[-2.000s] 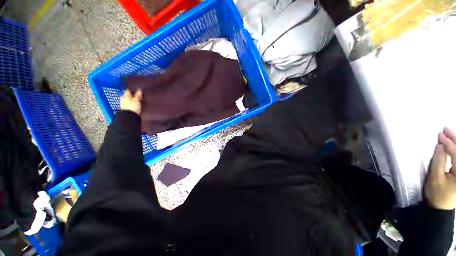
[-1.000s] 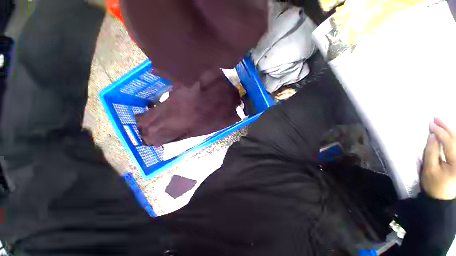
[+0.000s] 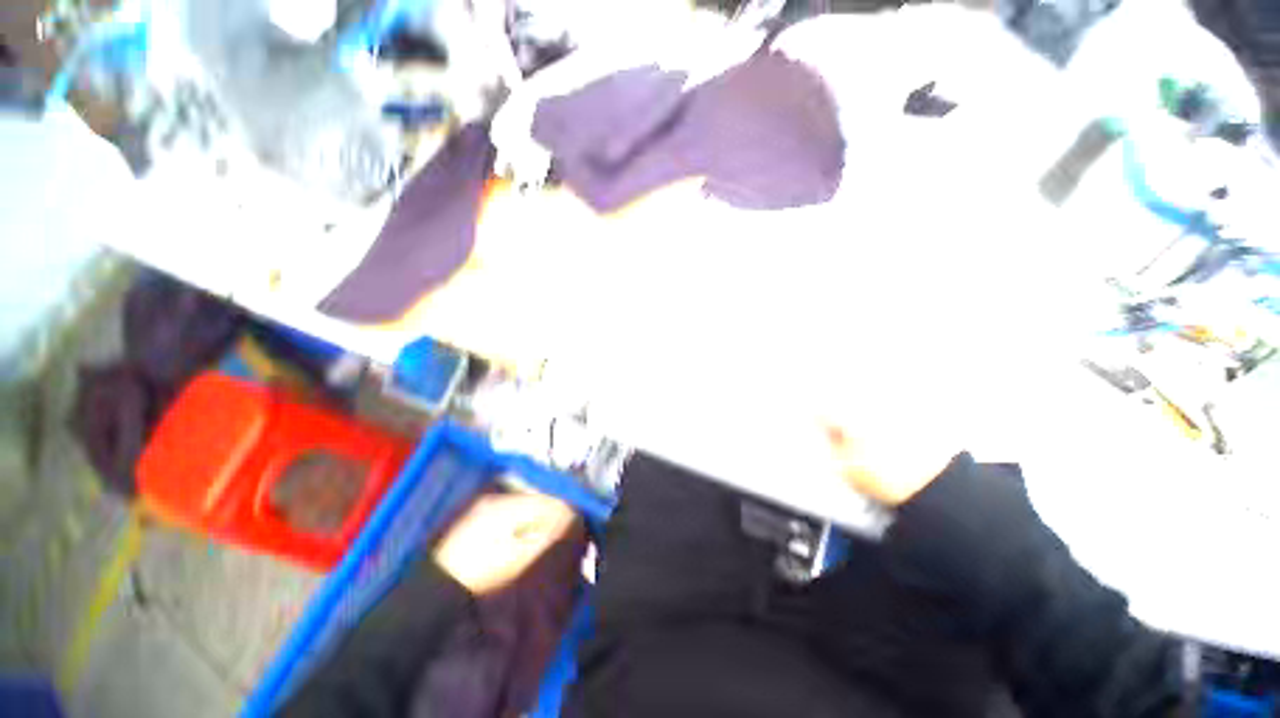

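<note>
The view is blurred and overexposed. My left hand (image 3: 508,539) is low at the left, over the blue crate (image 3: 368,561), beside plum cloth (image 3: 522,631) in the crate; its fingers are unclear, so I cannot tell whether it grips the cloth. My right hand (image 3: 873,470) lies at the front edge of the white table (image 3: 730,337), its fingers washed out by glare. A plum fabric piece (image 3: 772,133) lies on the table at the back, and another plum piece (image 3: 414,239) lies at the table's left.
A red-orange stool (image 3: 274,463) stands on the floor at left. The white sewing machine (image 3: 1179,98) is at the upper right. Thin tools, one orange-yellow (image 3: 1176,410), lie at the table's right. A small dark piece (image 3: 929,100) lies at the back.
The view has swung up from the crate to the tabletop. The plum cloth raised in front of the camera is gone from there. My left hand has come into view low by the crate.
</note>
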